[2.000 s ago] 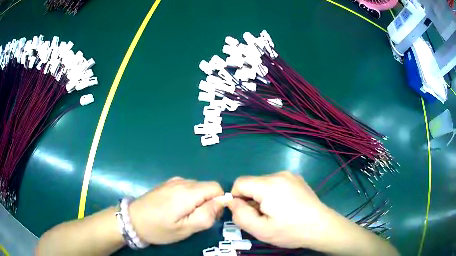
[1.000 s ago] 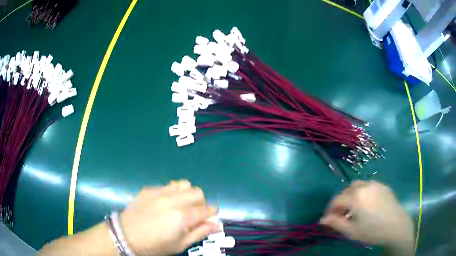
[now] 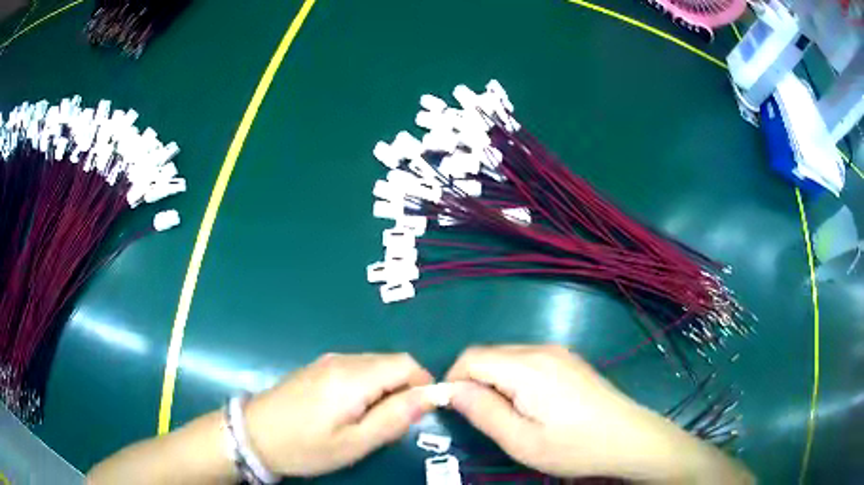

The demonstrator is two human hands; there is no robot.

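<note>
My left hand (image 3: 332, 412) and my right hand (image 3: 540, 407) meet at the bottom centre. A small white connector housing (image 3: 440, 394) is pinched between their fingertips. Its wires are hidden by my right hand. Below the hands, white housings (image 3: 442, 468) of the near bundle show at the bottom edge. The near bundle's metal tips (image 3: 722, 417) show to the right, beyond my right forearm. The main bundle of dark red and black leads (image 3: 587, 237) lies above my hands, white housings at upper left and metal tips at lower right.
Left bundle of leads (image 3: 57, 218) at the left edge, one housing (image 3: 167, 220) sticking out. Dark far bundle (image 3: 133, 24) at top left. Blue box with white paper (image 3: 791, 133), grey-white device (image 3: 765, 47), pink fan (image 3: 706, 9) and pale plastic piece (image 3: 837, 237) at right. Yellow lines (image 3: 220, 180) cross the green mat.
A second ago my right hand was apart at the right over the near bundle's wires. It has moved left to meet my left hand at a housing. The camera view has shifted.
</note>
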